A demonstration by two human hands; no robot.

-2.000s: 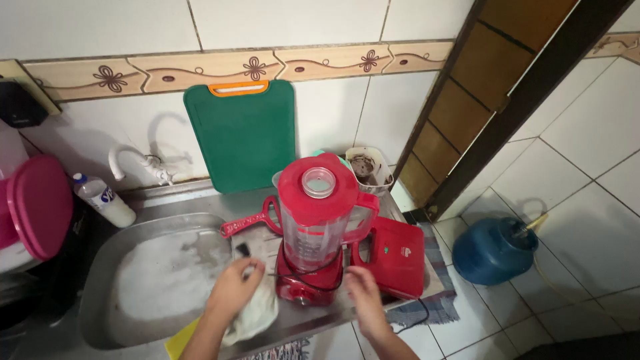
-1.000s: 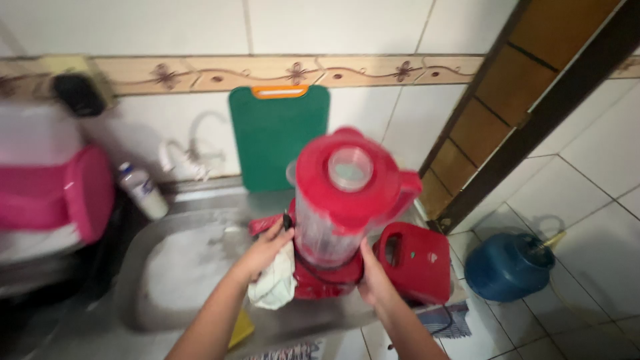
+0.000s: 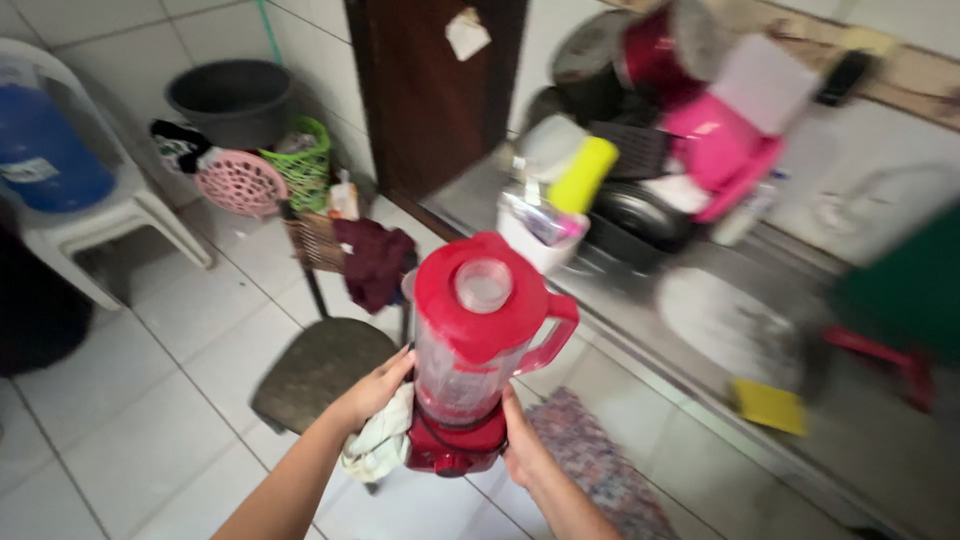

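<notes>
Both my hands carry a red blender (image 3: 459, 439) upright over the tiled floor. Its clear jug (image 3: 457, 375) has a red lid (image 3: 480, 300) with a clear cap, and its handle points right. My left hand (image 3: 379, 390) grips the blender's left side, with a pale cloth (image 3: 379, 442) hanging beneath the fingers. My right hand (image 3: 521, 442) presses against the right side of the red base. A dark cord lies around the base. The fingertips behind the blender are hidden.
A chair with a dark seat (image 3: 322, 371) and a maroon cloth (image 3: 375, 262) stands just beyond the blender. On the right runs the steel counter (image 3: 622, 330) with a sink (image 3: 731, 330), dishes and a yellow sponge (image 3: 769, 406). A shaggy rug (image 3: 592, 465) lies below.
My hands have closed on the blender and lifted it away from the counter beside the sink. The view has swung far left, to the floor and chair.
</notes>
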